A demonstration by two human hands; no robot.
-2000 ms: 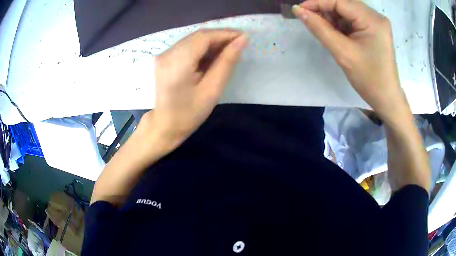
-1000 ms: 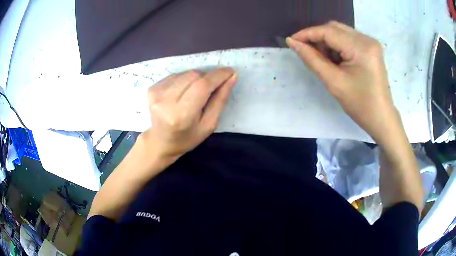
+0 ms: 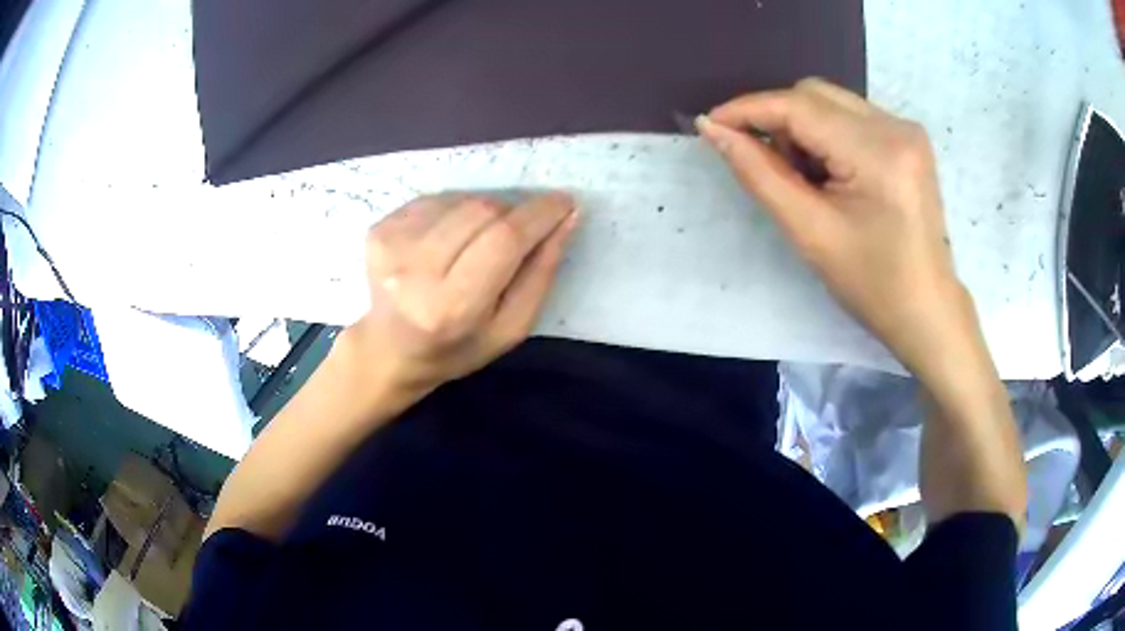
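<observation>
A large dark brown panel [image 3: 531, 74] lies flat on the white tabletop at the top of the view, its curved near edge towards me. My right hand [image 3: 839, 185] is at the right part of that edge. Its thumb and index finger pinch a small dark translucent patch [image 3: 686, 122], which lies against the panel's edge. My left hand [image 3: 463, 271] rests on the tabletop just below the panel, fingers curled and thumb against the index finger. I cannot tell whether anything is between its fingertips.
The white speckled tabletop [image 3: 691, 271] ends in front of my body. A dark shiny plate [image 3: 1096, 247] with a pale edge lies at the far right. A white plastic bag [image 3: 845, 425] hangs below right. A blue crate [image 3: 72, 339] stands below left, with a thin cable above.
The view has shifted, so more of the panel shows than at first. My right hand's patch has come to the panel's near edge. My left hand's fingers have curled and settled on the tabletop.
</observation>
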